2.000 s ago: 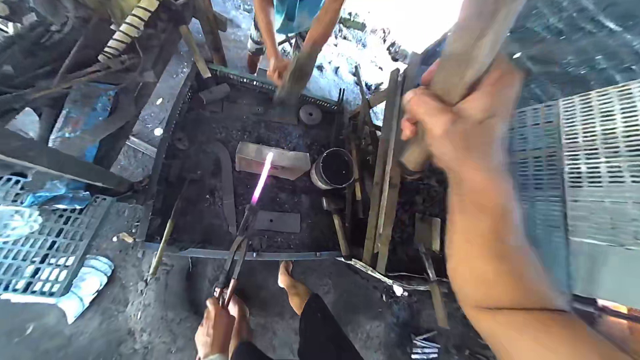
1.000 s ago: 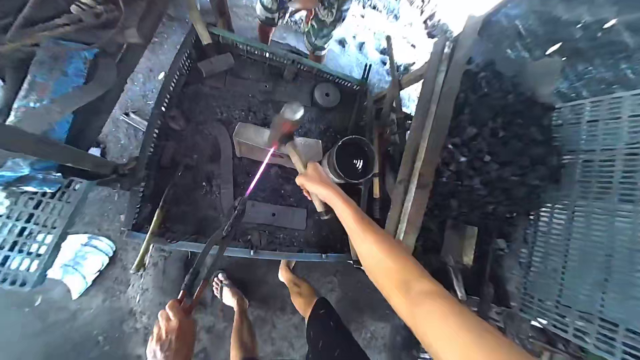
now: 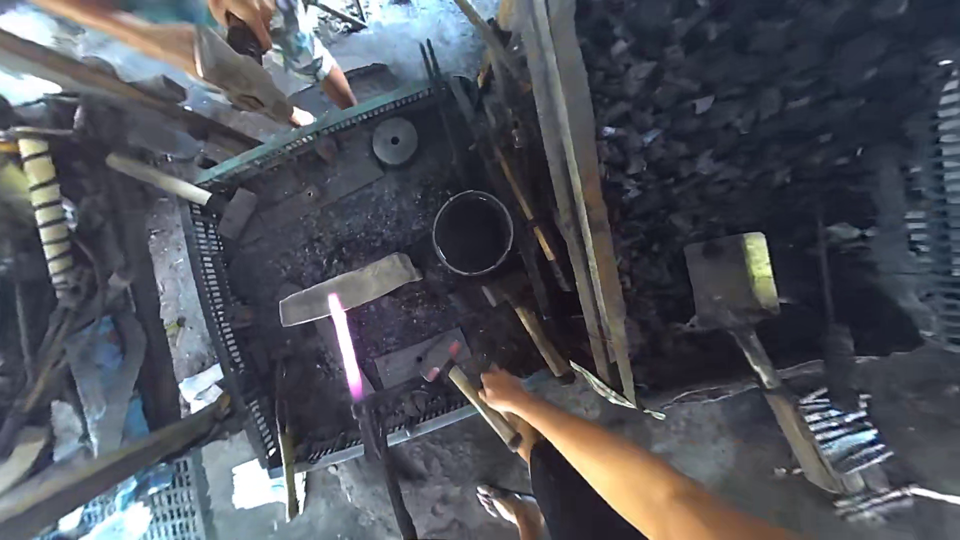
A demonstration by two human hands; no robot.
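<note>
My right hand [image 3: 502, 390] is closed around the wooden handle of a hammer [image 3: 486, 411], its blurred head at the upper left end, above a flat steel plate [image 3: 397, 365]. My left hand is out of view. Dark tongs [image 3: 386, 472] run up from the bottom edge to a glowing metal bar [image 3: 345, 349]. The bar's tip rests on, or hangs just over, the near edge of a steel anvil block [image 3: 349, 289]. Where the tongs meet the bar, the jaws are too dark to make out.
The pit's metal rim [image 3: 442, 420] runs along the near side. A round water container [image 3: 473, 232] stands right of the anvil. Long wooden planks [image 3: 574, 187] border a charcoal heap [image 3: 697, 127]. Another person's arm [image 3: 142, 34] reaches in at the upper left, near a blurred wooden piece. A shovel-like tool [image 3: 724, 281] lies right.
My right hand, high with a wooden handle two seconds ago, had the hammer over the anvil one second ago. It is now lower, away from the anvil. My left hand has left the view.
</note>
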